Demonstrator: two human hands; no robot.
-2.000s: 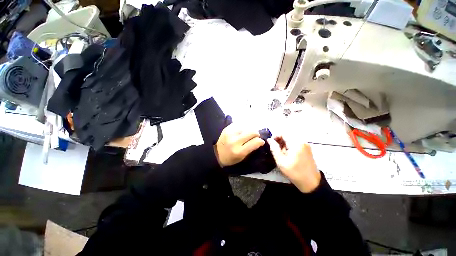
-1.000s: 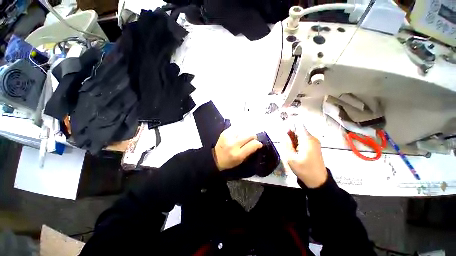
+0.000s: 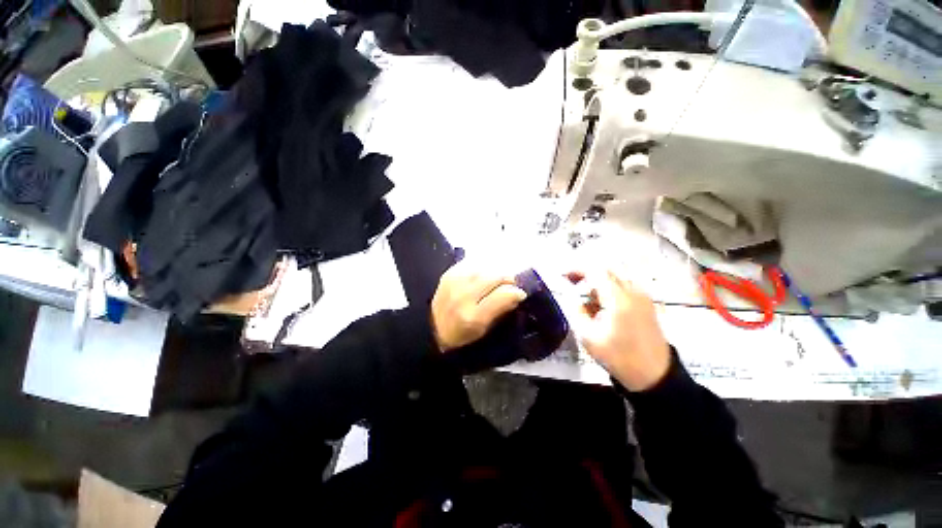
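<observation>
A dark garment panel (image 3: 539, 322) lies at the near table edge, purplish where the machine light hits it; another part of dark cloth shows beyond my left hand. My left hand (image 3: 470, 306) holds the panel, thumb and fingers pressed on it. My right hand (image 3: 623, 328) is just right of the panel, fingers curled around a small reddish-brown item (image 3: 590, 303), perhaps thread snips, mostly hidden by the fingers. The brightly lit needle area (image 3: 578, 229) of the sewing machine (image 3: 723, 155) is beyond my hands.
A stack of black cut pieces (image 3: 212, 222) lies at left. More black cloth (image 3: 475, 41) lies at the far edge. Orange-red scissors (image 3: 740, 300), a blue pen (image 3: 821, 322) and grey-beige scraps (image 3: 718, 229) lie under the machine arm. A control panel (image 3: 897, 39) is top right.
My right hand has drawn away from my left hand to the right, and the small reddish item now shows in it. More of the panel's curved edge is exposed. The view has shifted slightly.
</observation>
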